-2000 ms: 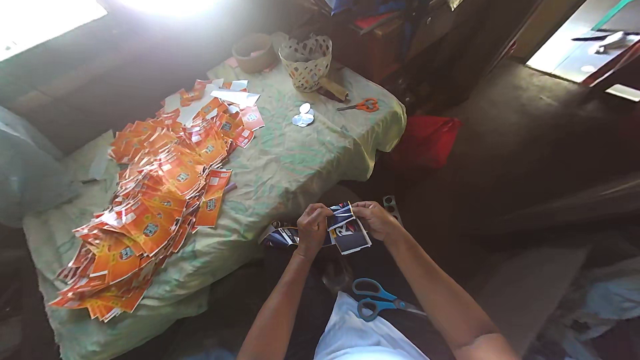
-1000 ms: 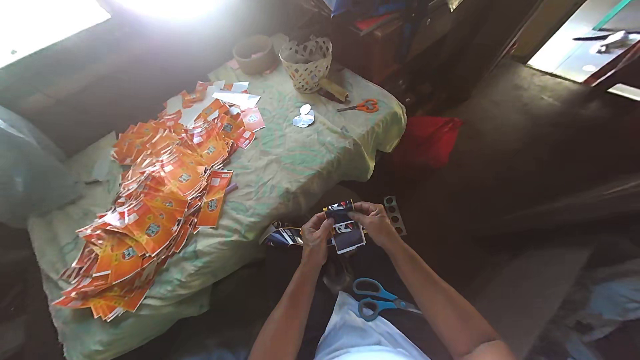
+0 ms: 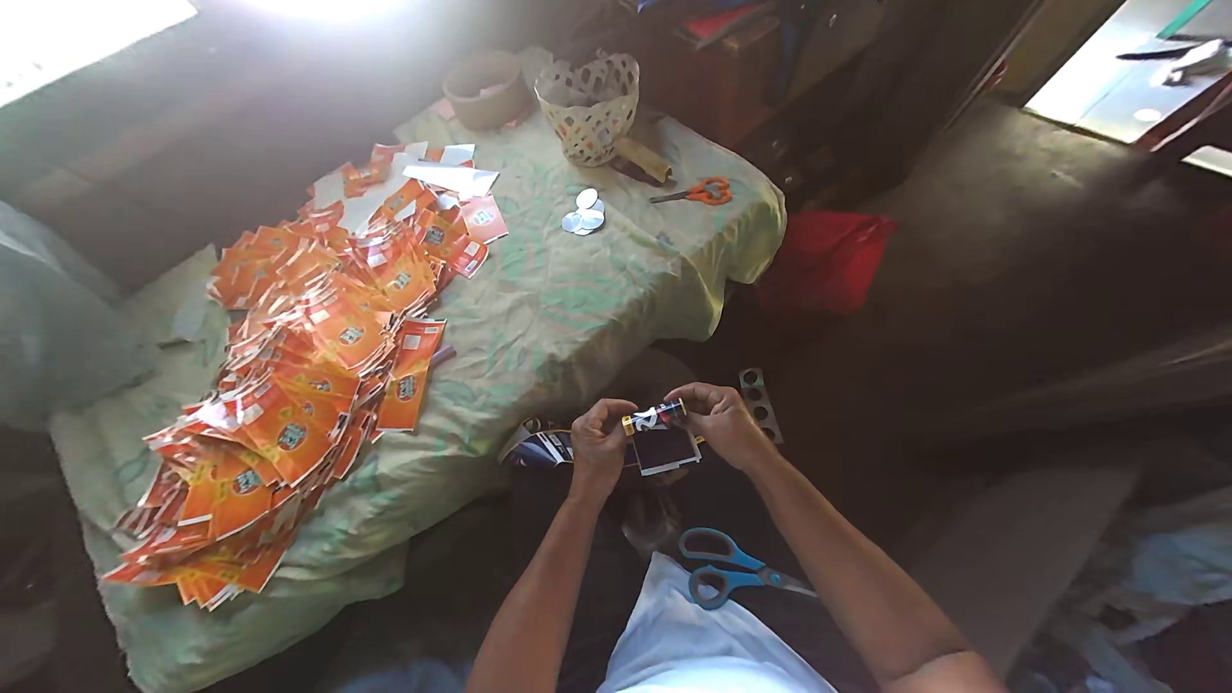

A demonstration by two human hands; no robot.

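Note:
My left hand [image 3: 599, 445] and my right hand [image 3: 724, 423] grip the two ends of a dark printed wrapper piece [image 3: 654, 417], whose upper part is rolled or folded into a narrow band. Below the band hangs a flat dark section with a pale edge [image 3: 669, 450]. More dark printed wrapper [image 3: 541, 449] lies just left of my left hand. Blue-handled scissors [image 3: 722, 570] rest by my lap, below both hands. To the left, a large heap of orange printed wrappers [image 3: 318, 356] covers part of the cloth-covered table [image 3: 568, 308].
Orange-handled scissors [image 3: 707, 191], round silvery discs [image 3: 584, 214], a woven basket [image 3: 589, 108] and a brown bowl [image 3: 486, 91] stand or lie on the table's far part. A strip with round holes [image 3: 760, 404] is beyond my right hand. Red material [image 3: 828, 260] hangs beside the table.
The wrapper piece between my hands, flatter two seconds ago, now has its upper part turned into a narrow band. Both hands stay in about the same place.

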